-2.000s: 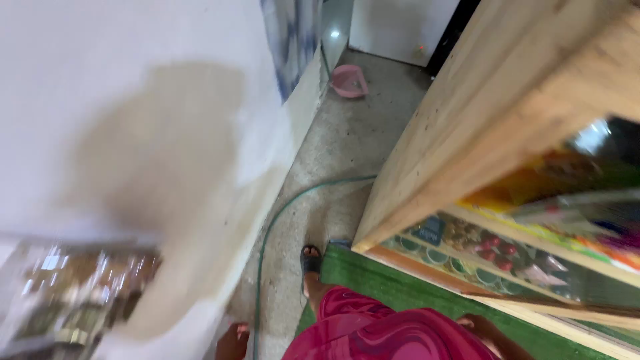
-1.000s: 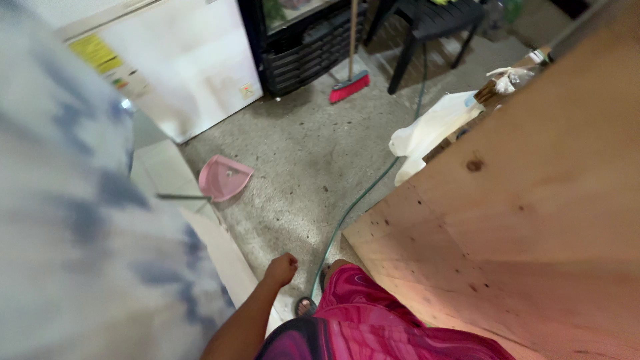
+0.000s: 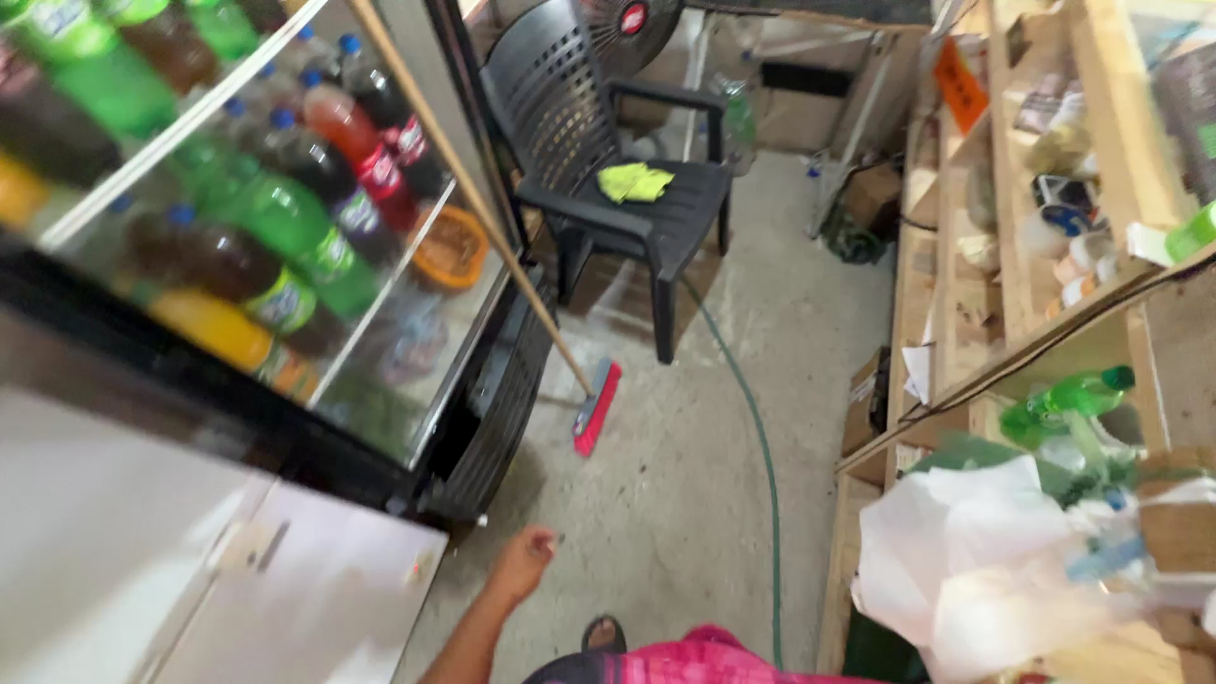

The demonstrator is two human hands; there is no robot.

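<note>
My left hand (image 3: 524, 560) hangs low in front of me over the concrete floor, with its fingers loosely curled; whether anything is in them is unclear. It is nearest to the lower corner of the drinks fridge and the white chest freezer. Beyond it, a broom with a red-bristled head (image 3: 598, 408) leans its wooden handle (image 3: 465, 180) against the glass-fronted fridge. A black plastic armchair (image 3: 679, 204) stands farther on, with a yellow-green cloth (image 3: 635, 182) on its seat. My right hand is not in view.
Drink bottles (image 3: 285, 214) fill the fridge on the left, above the white freezer (image 3: 313, 579). A green hose (image 3: 765, 456) runs along the floor. Wooden shelves (image 3: 988, 380) line the right side, with a white plastic bag (image 3: 959, 541). A fan (image 3: 632, 24) stands behind the chair.
The view has moved forward along the aisle; broom and chair are nearer, and the pink dustpan is out of view. The left hand stays low in front of me.
</note>
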